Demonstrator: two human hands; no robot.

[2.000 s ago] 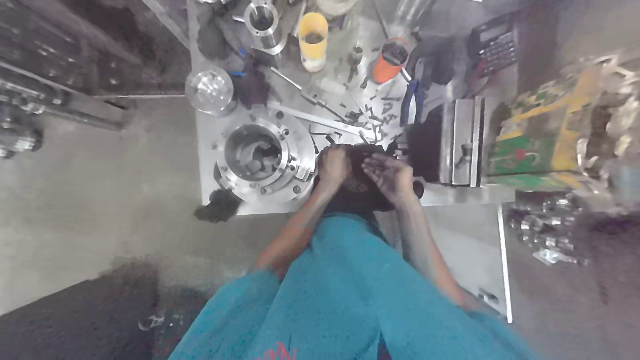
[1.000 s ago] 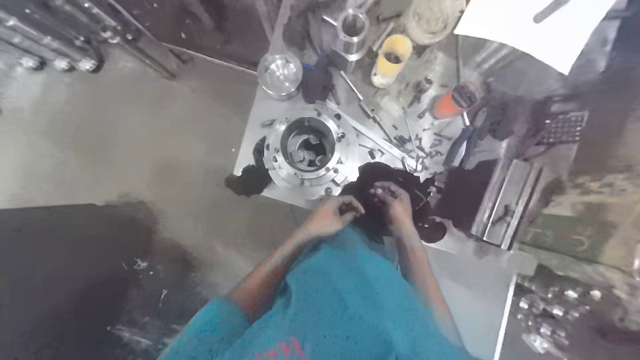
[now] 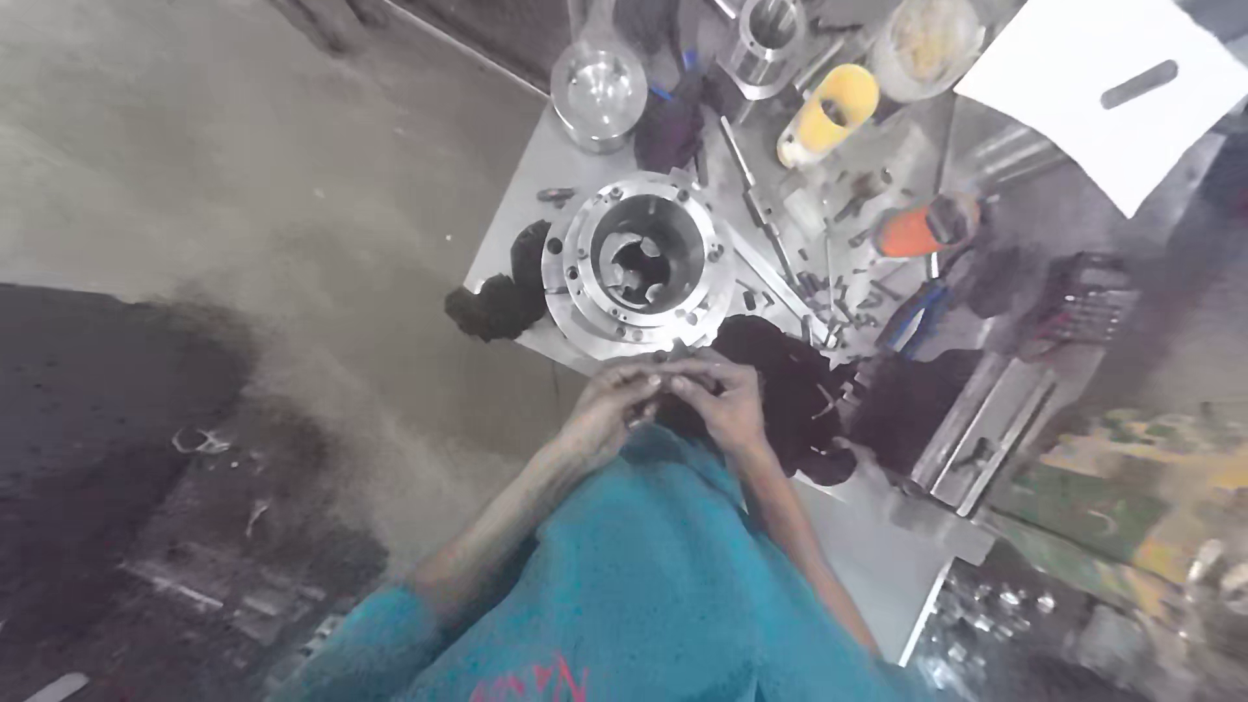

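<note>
My left hand [image 3: 616,395] and my right hand [image 3: 720,395] meet fingertip to fingertip at the near edge of the metal bench, close to my shirt. Their fingers are bent around a small dark thing between them, too small and blurred to name; which hand bears it I cannot tell. Just beyond them sits a round flanged metal housing [image 3: 639,263] with a wide bore and bolt holes in its rim. A dark cloth [image 3: 785,390] lies bunched beside my right hand. Another dark rag [image 3: 497,307] hangs at the housing's left.
Farther back stand a clear jar [image 3: 598,93], a metal sleeve [image 3: 765,49], a yellow cup [image 3: 829,112] and an orange cup [image 3: 926,226]. Several small screws [image 3: 858,302], blue-handled pliers [image 3: 916,317], a white sheet [image 3: 1111,88] and a machined metal block [image 3: 990,429] are to the right.
My hands, apart over the dark cloth a second ago, have come together to its left, nearer the flanged housing. The view has shifted.
</note>
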